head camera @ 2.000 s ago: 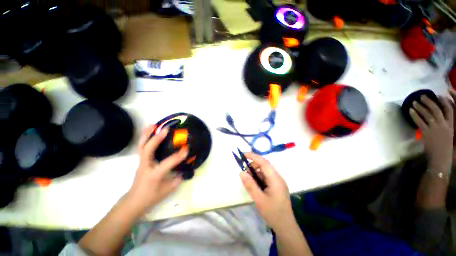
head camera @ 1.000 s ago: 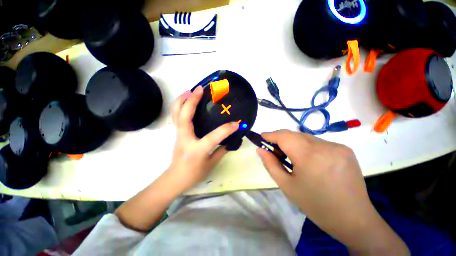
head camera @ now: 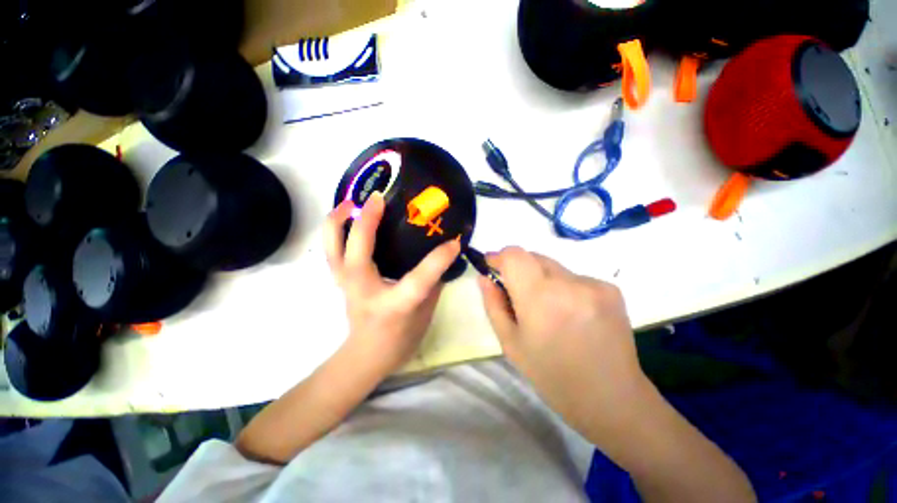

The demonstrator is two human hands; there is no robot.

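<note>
A black speaker (head camera: 418,182) stands near the middle of the bench, with an orange tab, an orange plus mark and a pinkish-white light ring on its upper left end. My left hand (head camera: 379,280) holds it from the lower left, fingers by the ring and thumb near the plus mark. My right hand (head camera: 561,319) holds a slim dark pointed tool (head camera: 484,267), its tip at the speaker's lower right edge. A small black flap shows below that edge. What the tip touches is hidden.
Blue cables (head camera: 580,201) lie right of the speaker, one with a red tip. A red speaker (head camera: 767,108) stands further right. Black speakers (head camera: 221,211) crowd the left, others stand at the top right. A printed card (head camera: 327,64) lies behind. The bench edge (head camera: 433,363) runs before me.
My hands first brought the tool to the speaker's edge. Since then the speaker has turned so its ring shows more, now pinkish-white. The view has shifted.
</note>
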